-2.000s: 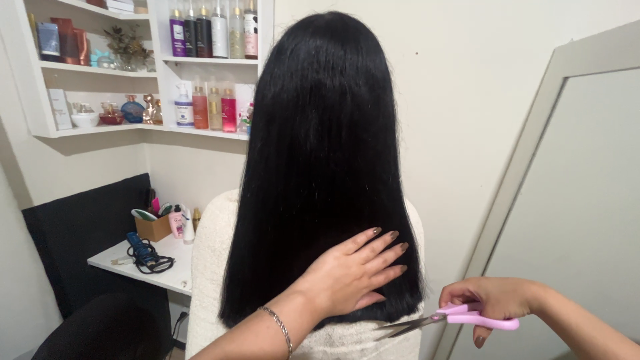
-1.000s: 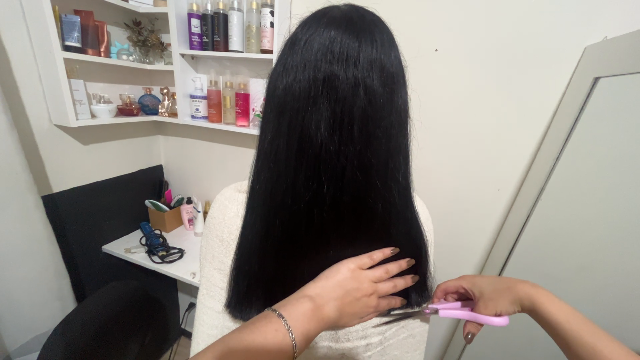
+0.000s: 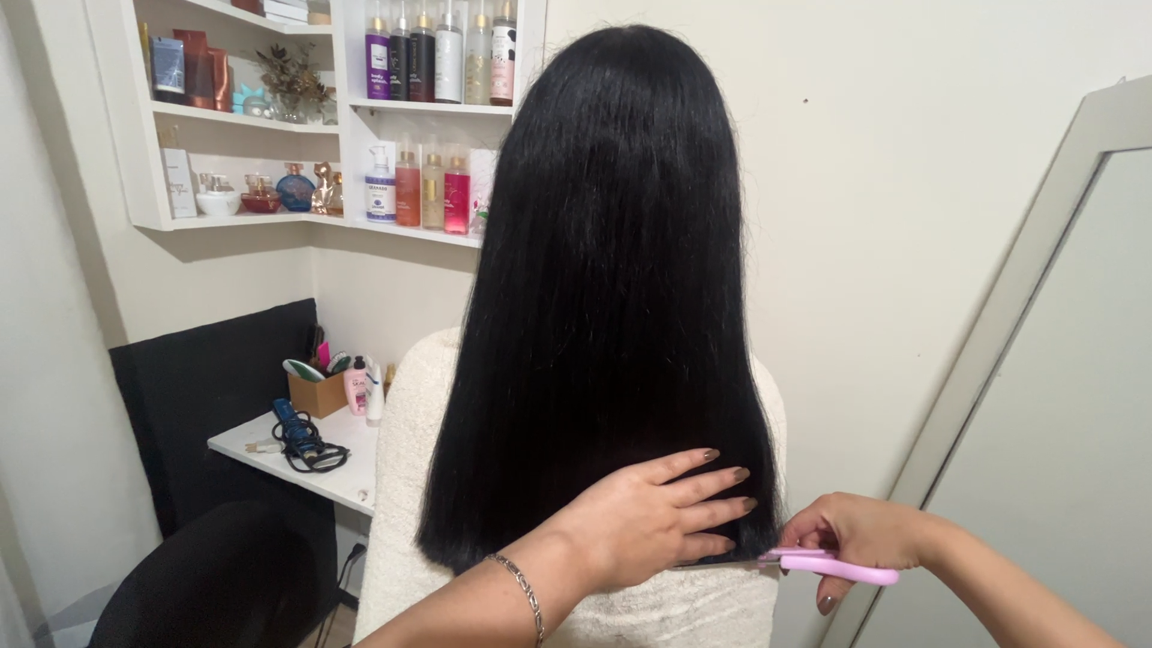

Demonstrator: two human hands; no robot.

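Note:
Long straight black hair (image 3: pixel 612 297) hangs down the back of a person seen from behind, over a cream towel (image 3: pixel 684 615). My left hand (image 3: pixel 661 517) lies flat on the lower right part of the hair, palm down, fingers spread and pointing right; a chain bracelet is on its wrist. At the right edge of the hair, my right hand (image 3: pixel 855 544) grips pink-handled scissors (image 3: pixel 841 569). Their blades point left along the hair's bottom edge, just below my left fingers, and are partly hidden.
White wall shelves (image 3: pixel 252 220) hold bottles and perfumes. Below, a white desk (image 3: pixel 360 490) carries a corded blue styling tool (image 3: pixel 301 436) and a box of brushes (image 3: pixel 317 394). A black chair (image 3: pixel 211 576) stands lower left. A framed mirror (image 3: pixel 999 297) leans at the right.
From two seconds ago, the scissors have come up to the hair's lower right edge from below and to the right. My left hand stays flat on the hair.

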